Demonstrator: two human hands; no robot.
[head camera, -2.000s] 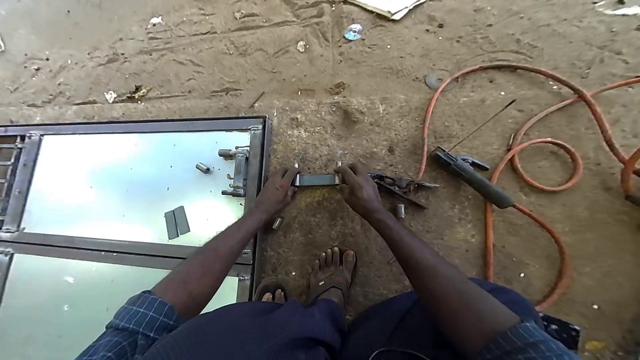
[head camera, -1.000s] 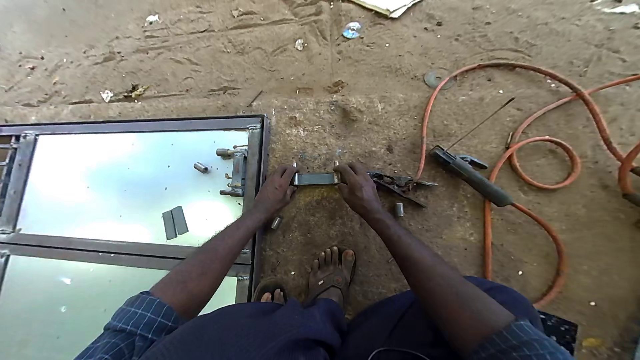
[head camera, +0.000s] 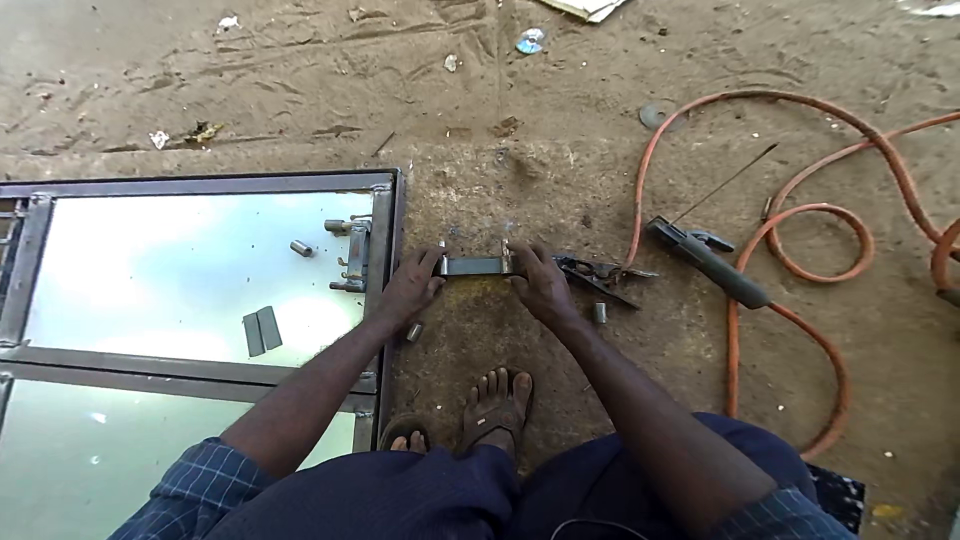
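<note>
A flat steel bar (head camera: 474, 266) lies low over the ground between my two hands, with a small upright metal piece at each end. My left hand (head camera: 414, 283) grips its left end, fingers and thumb around the small piece there. At the right end, my right hand (head camera: 541, 281) holds the bar beside the other small piece (head camera: 506, 255). Just right of that hand lies a dark metal welding clamp (head camera: 600, 276). Short steel tubes rest on the ground, one (head camera: 415, 332) below my left hand and one (head camera: 600, 313) below the clamp.
A steel-framed panel (head camera: 388, 300) lies at left, bearing a welded bracket (head camera: 358, 256), a short tube (head camera: 301, 248) and two flat plates (head camera: 262, 331). At right, an electrode holder (head camera: 709, 262) with a rod lies among loops of orange cable (head camera: 731, 352). My sandalled feet are below the bar.
</note>
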